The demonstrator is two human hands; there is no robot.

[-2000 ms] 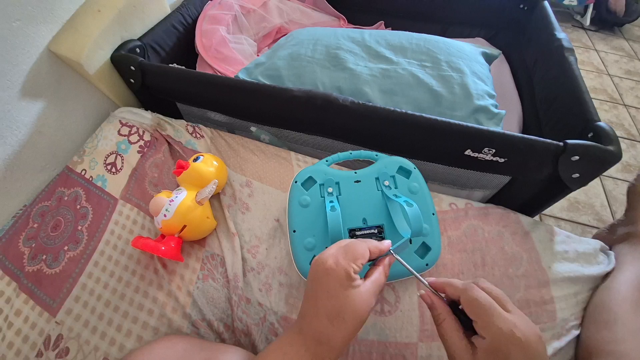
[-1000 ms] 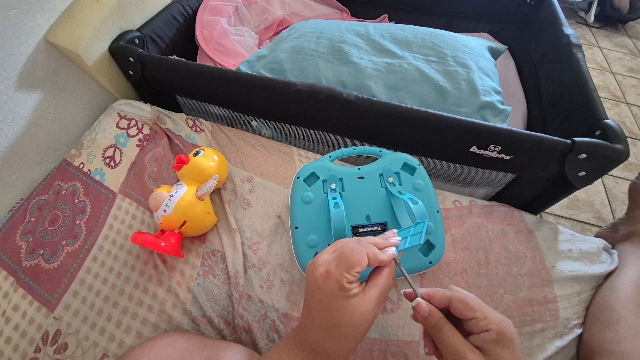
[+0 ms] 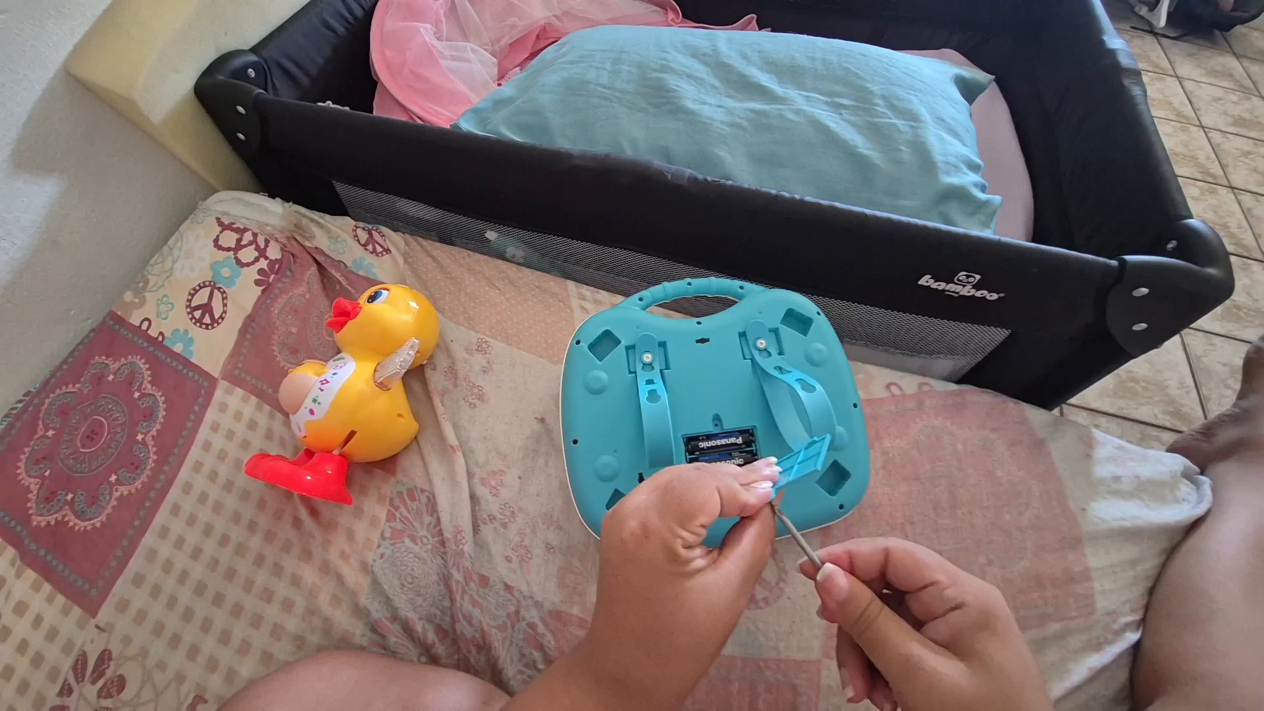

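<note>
My left hand point(image 3: 691, 533) pinches a small blue plastic battery cover point(image 3: 802, 461) in its fingertips, above the lower part of a turquoise plastic toy case point(image 3: 706, 385). That case lies back up on the bed, with a carrying handle and two straps. Its battery compartment is uncovered, and batteries point(image 3: 721, 443) show in it, partly behind my fingers. The metal shaft of a screwdriver point(image 3: 798, 533) is between the fingers of my right hand point(image 3: 918, 622); its tip is at my left fingertips and its handle is hidden in my palm.
A yellow toy duck point(image 3: 380, 405) with red feet lies left of the case on the patterned bed sheet point(image 3: 474, 592). Behind the bed stands a black travel cot point(image 3: 592, 188) holding a light blue pillow point(image 3: 731, 118) and pink tulle fabric point(image 3: 434, 59). Floor tiles show at right.
The battery cover now shows raised in my left fingertips; two seconds ago my hand hid most of it. My right hand has shifted its grip on the screwdriver toward the shaft.
</note>
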